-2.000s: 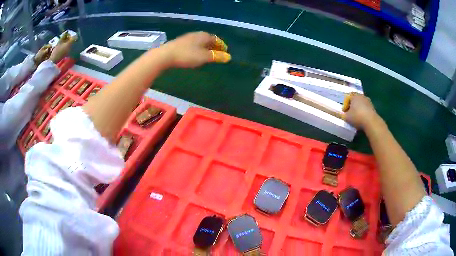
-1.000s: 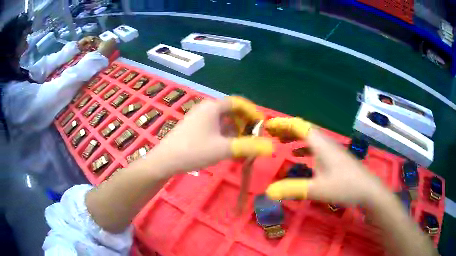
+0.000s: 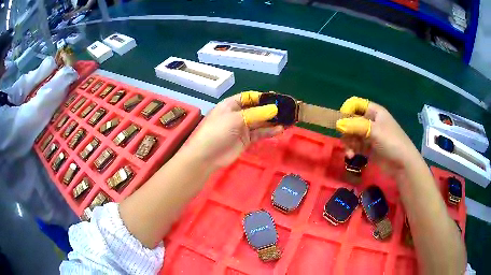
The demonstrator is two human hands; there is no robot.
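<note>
My left hand (image 3: 229, 126), with yellow finger cots, grips the dark head of a smartwatch (image 3: 285, 110) above the red tray. My right hand (image 3: 377, 129), also with yellow cots, pinches the far end of its gold-bronze metal band (image 3: 318, 115), which is stretched out straight between the hands. Below, the red watch tray (image 3: 209, 216) holds several watches with lit faces, among them a grey-faced watch (image 3: 289, 193) and a dark-faced one (image 3: 340, 205). Part of the tray is hidden behind my hands and forearms.
Left is a red tray of folded bands (image 3: 189, 128). On the green belt (image 3: 334, 70) lie a white box with a watch (image 3: 196, 85), a white box (image 3: 280, 63) behind it, and two more white boxes at right (image 3: 467, 167). A co-worker's white sleeve (image 3: 40, 86) is at far left.
My hands have moved apart and stretched the band out sideways, with the watch head now clearly seen in my left hand. The view has shifted. One second ago the hands were close together and blurred.
</note>
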